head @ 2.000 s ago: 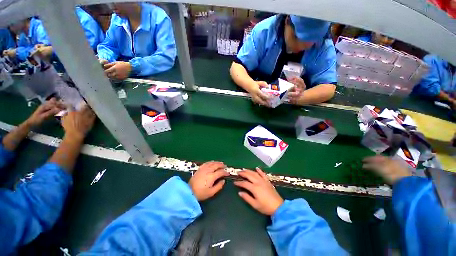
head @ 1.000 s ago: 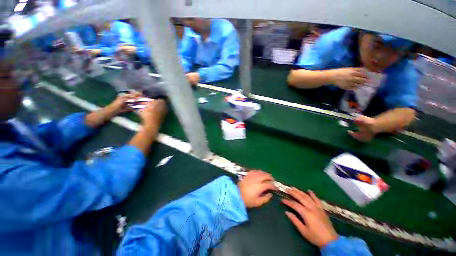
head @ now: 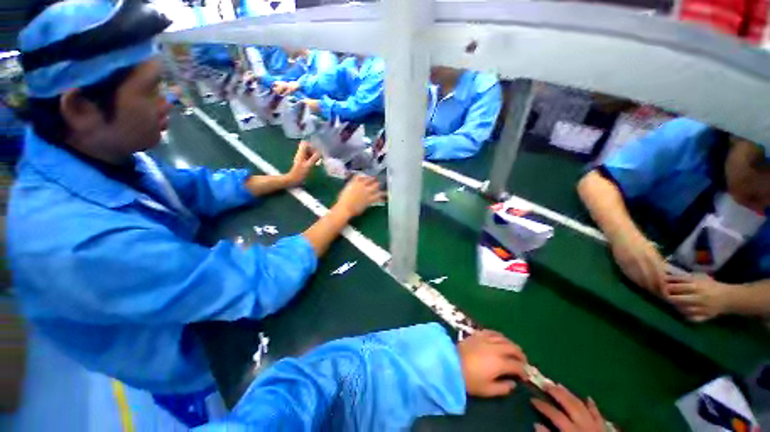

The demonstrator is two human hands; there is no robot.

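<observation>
My left hand [head: 492,363] rests on the chipped white edge rail [head: 441,305] of the conveyor, empty, with its fingers loosely bent over the rail. My right hand [head: 574,411] rests on the same rail just to the right, fingers apart and empty, partly cut off by the bottom edge. On the green belt [head: 582,337], beyond my hands, one product box [head: 503,268] stands with another box [head: 518,224] behind and touching it. A further box [head: 716,408] lies at the lower right, cut off by the frame's edge.
A worker in blue [head: 143,245] sits close on my left, hands at the belt by several boxes. A worker opposite [head: 667,219] handles boxes. A grey metal post [head: 407,160] rises from the rail to an overhead beam [head: 540,51]. White scraps [head: 344,268] lie on the dark bench.
The view has swung left, so my hands and the belt boxes appear further right. My hands stay on the rail. The neighbour on the left now shows more fully, and the opposite worker's hands have moved together.
</observation>
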